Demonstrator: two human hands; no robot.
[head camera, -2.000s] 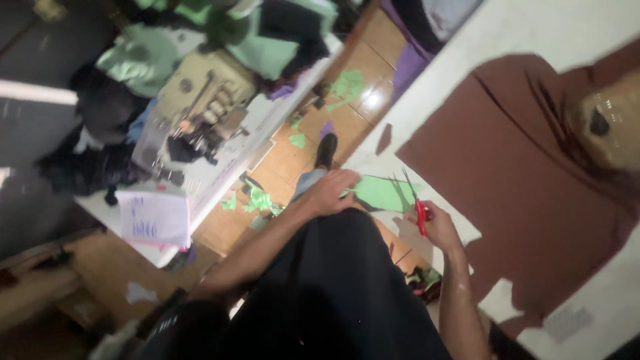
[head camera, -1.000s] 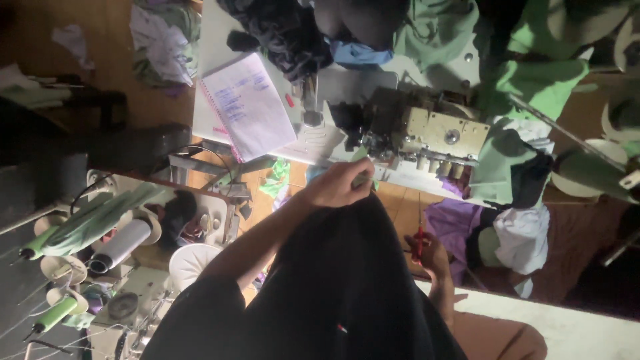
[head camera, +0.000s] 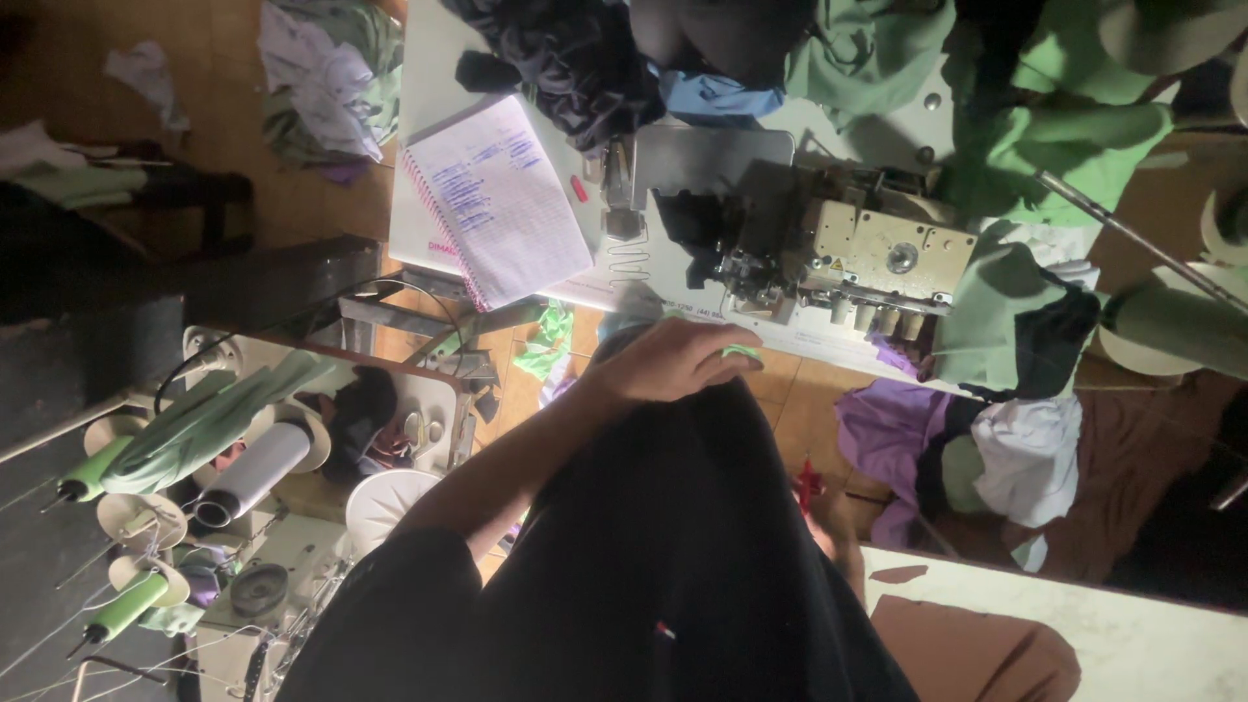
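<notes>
My left hand (head camera: 682, 361) is over my knee, in front of the edge of the sewing machine table, its fingers closed on a small bit of green fabric (head camera: 741, 351). Lower right, beside my dark-clothed leg, my right hand (head camera: 834, 531) is partly hidden by it and holds red-handled scissors (head camera: 807, 483). Beyond my left hand stands an industrial sewing machine (head camera: 882, 249). A spiral notebook (head camera: 499, 205) with handwriting lies on the same table, near a small red object (head camera: 580, 189).
Left is another machine with thread cones (head camera: 127, 604) and grey-green cloth (head camera: 210, 424). Purple fabric (head camera: 892, 419) and white fabric (head camera: 1029, 453) hang right of my knee. Brown fabric (head camera: 965, 648) lies on a white table (head camera: 1150, 634). Green scraps (head camera: 546, 341) are on the floor.
The view has swung toward the sewing machine tables. Two seconds ago my left hand was at a large green piece near the brown fabric; now only a small green bit shows in it.
</notes>
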